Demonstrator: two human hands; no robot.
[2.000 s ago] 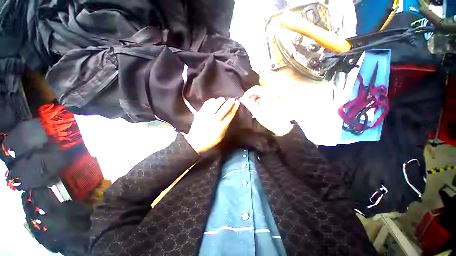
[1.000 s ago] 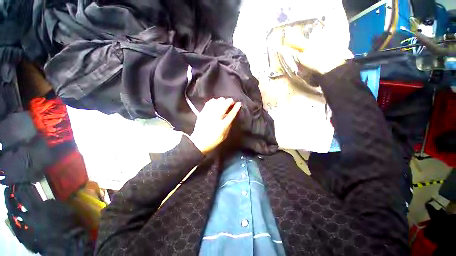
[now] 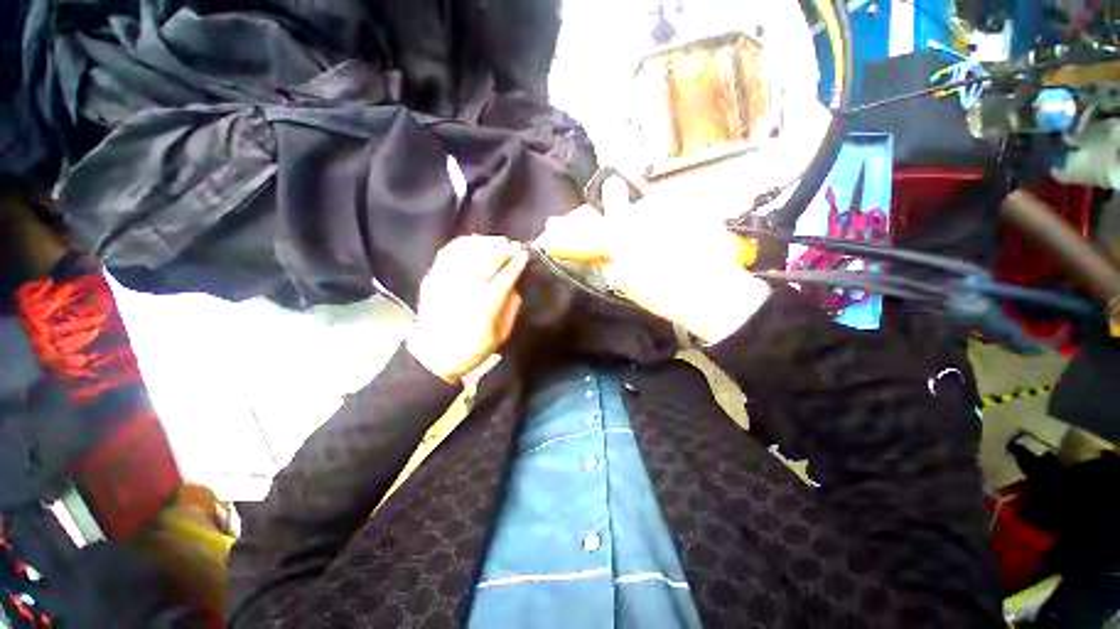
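A large black garment (image 3: pixel 332 197) lies heaped on the white table cover (image 3: pixel 203 369), with a thin white stripe showing. My left hand (image 3: pixel 467 301) holds the garment's near edge. My right hand (image 3: pixel 669 270) is closed on the orange-yellow handle of the steam iron (image 3: pixel 583 248), right beside my left hand at the garment's edge. The iron's body is overexposed and partly hidden by my hand. The iron rest (image 3: pixel 706 98), with its brown plate, stands bare behind my right hand.
A blue tray (image 3: pixel 875 184) with maroon loops (image 3: pixel 847 234) is on the right. Black hoses (image 3: pixel 884 270) run right from the iron. Red cords (image 3: pixel 74 332) and a red crate (image 3: pixel 135 473) are at the left. Dark cloth hangs at the lower right.
My right hand went from the garment to the iron on its rest, then brought the iron back beside my left hand. The rest is now uncovered. My left hand has stayed at the garment's edge.
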